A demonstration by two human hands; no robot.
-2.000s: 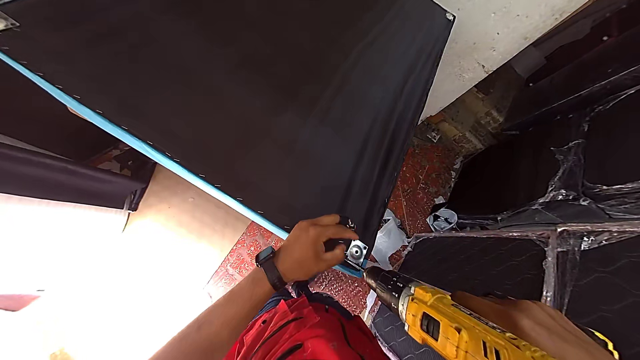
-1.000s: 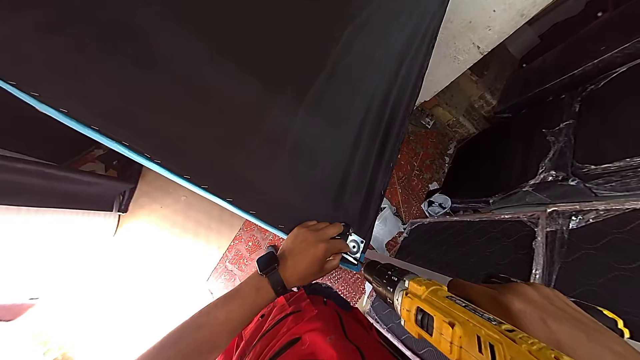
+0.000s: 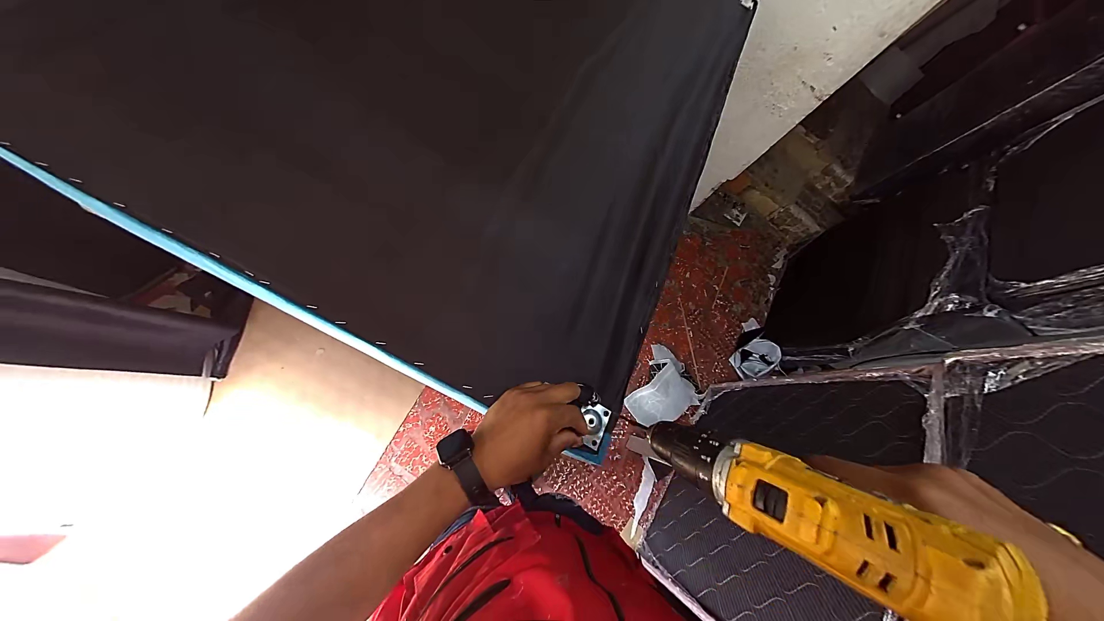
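Note:
A large panel covered in black fabric [image 3: 388, 190], with a stapled light-blue edge [image 3: 233, 278], fills the upper left and middle. At its near corner lies a metal caster plate [image 3: 596, 424]. My left hand [image 3: 530, 435], wearing a black watch, has its fingers on that plate, with a small black part of it showing beside them. My right hand [image 3: 940, 492] is wrapped around a yellow cordless drill [image 3: 862, 530]. The drill's black chuck points left at the corner, a little apart from the plate. The handle and trigger are hidden.
Plastic-wrapped dark quilted pieces [image 3: 811, 414] lie at the right. White scraps [image 3: 662, 395] are on the red patterned floor [image 3: 694, 302]. A white wall [image 3: 789, 78] stands behind the panel's right edge. Another black-covered piece [image 3: 103, 332] is at the left.
The drill's tip, close to the plate's corner in the earlier frames, now stands off to the right of it. My left hand stays at the plate.

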